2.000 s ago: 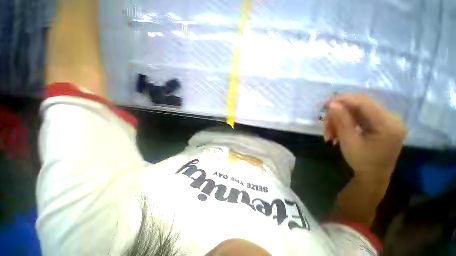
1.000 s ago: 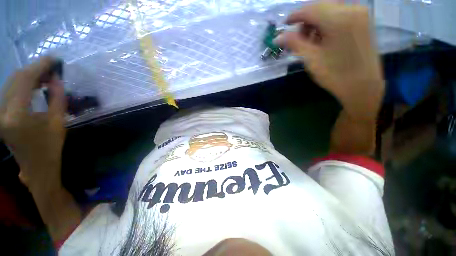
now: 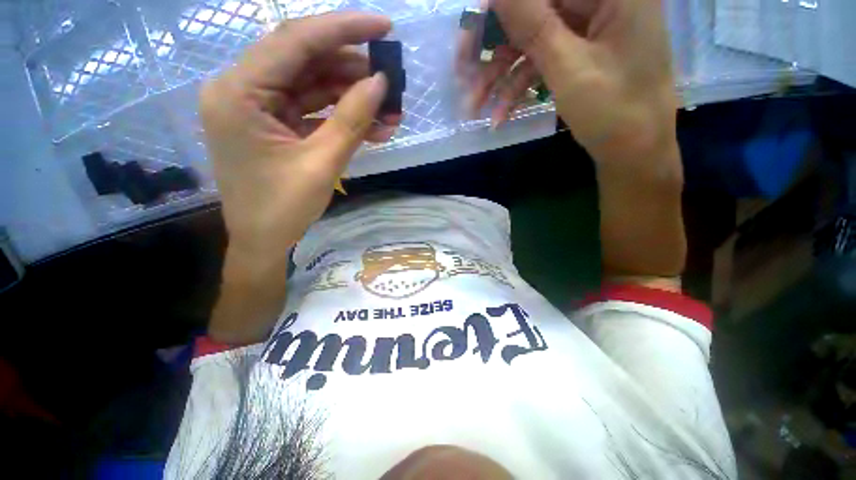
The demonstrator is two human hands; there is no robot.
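My left hand (image 3: 282, 141) holds a black plastic housing (image 3: 387, 77) upright between thumb and fingers, over the clear tray (image 3: 216, 117). My right hand (image 3: 591, 70) is at the top, to the right of it, with a small dark green circuit board (image 3: 492, 32) at its fingertips; the fingers are partly blurred. The two pieces are apart. More black housings (image 3: 141, 180) lie in a group at the tray's front left. A bit of green shows below my right fingers, mostly hidden by them.
The tip of a yellow tape (image 3: 339, 186) shows by my left wrist at the bench's front edge. A dark object with a pale edge (image 3: 9, 264) is at the far left. A blue bin (image 3: 774, 155) is below the bench at the right.
My left hand has moved right from the housing group, bringing one housing towards the middle. My right hand has shifted slightly left and up, with a board now at its fingertips.
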